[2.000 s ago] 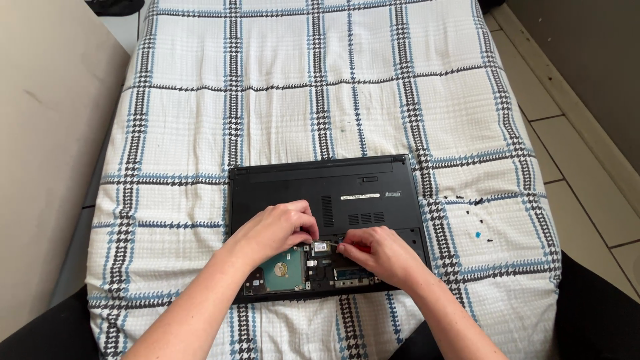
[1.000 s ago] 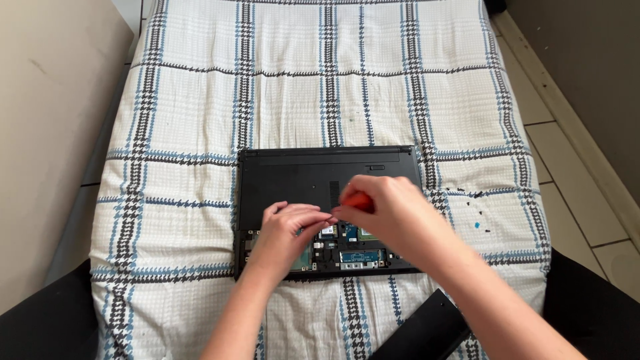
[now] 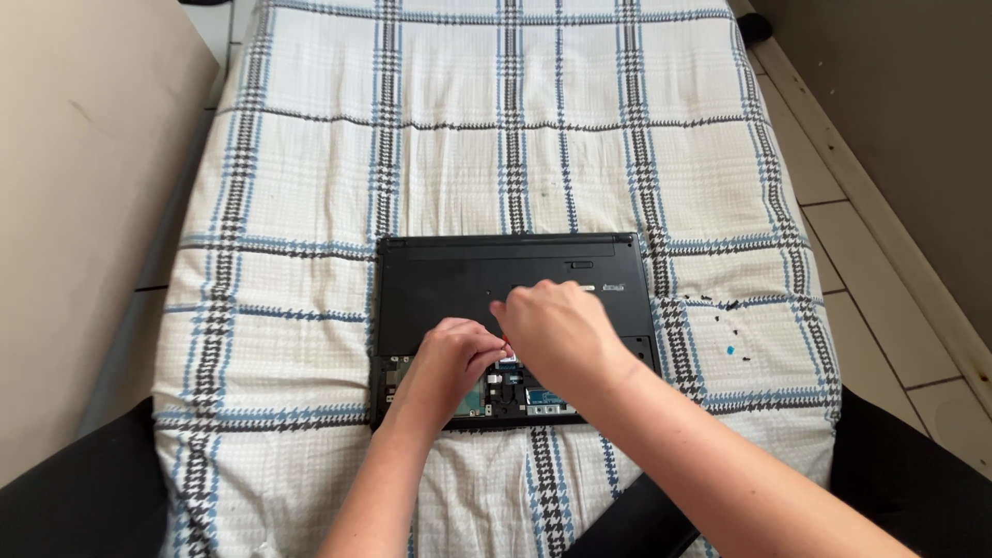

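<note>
An upturned black laptop lies with its lower bay uncovered, showing a hard drive at the left and a memory module at the right. My right hand is closed around a small red-orange tool, probably a screwdriver, mostly hidden by the fingers. The fingertips of my left hand pinch together near the tool's lower end, over the top edge of the open bay. Whether they grip the shaft or a tiny part cannot be seen.
Small dark screws and a tiny blue piece lie on the plaid cloth to the laptop's right. A black cover panel rests below, partly under my right forearm. Walls flank both sides.
Two seconds ago both hands worked at the bay with no red tool visible; one second ago the red tool was in my right hand. The black panel now at the bottom was not in the earliest frame.
</note>
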